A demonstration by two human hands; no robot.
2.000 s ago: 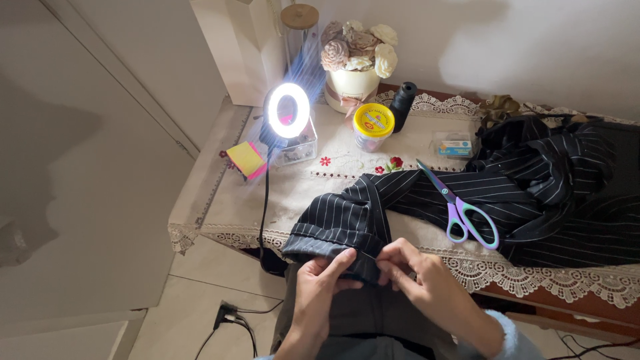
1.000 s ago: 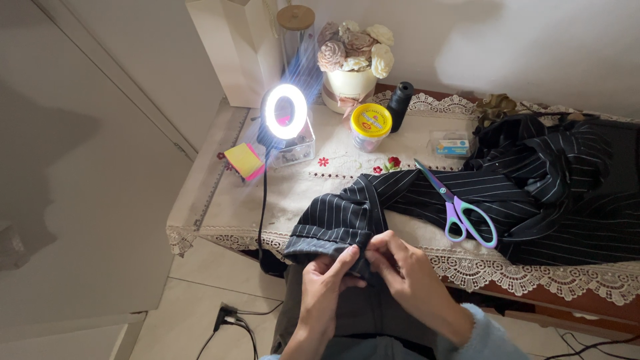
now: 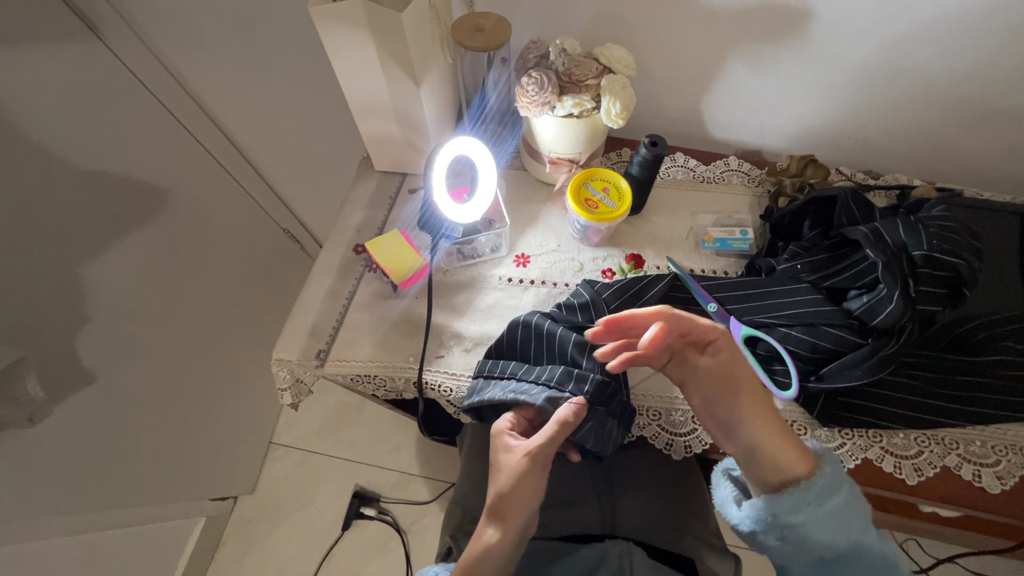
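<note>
My left hand (image 3: 532,456) pinches the folded edge of a black pinstriped garment (image 3: 544,344) at the table's front edge, thumb on top. My right hand (image 3: 664,344) is raised over the garment to the right, fingers bent and near each other; whether a needle or thread is between them is too small to tell. Scissors (image 3: 736,324) with purple and teal handles lie on the striped cloth, partly behind my right wrist. A black thread cone (image 3: 644,174) stands behind a yellow-lidded tub (image 3: 598,204). A small clear box (image 3: 726,237) lies to their right.
A lit ring lamp (image 3: 464,179) stands at the left beside a clear plastic box (image 3: 480,244), its cable hanging over the front edge. Sticky notes (image 3: 396,258) lie left of it. Behind are a flower pot (image 3: 564,140) and a paper bag (image 3: 392,88). A lace-edged tablecloth (image 3: 376,336) covers the table.
My right hand has left the folded edge beside my left hand and moved up, away from it. My left hand still holds the garment.
</note>
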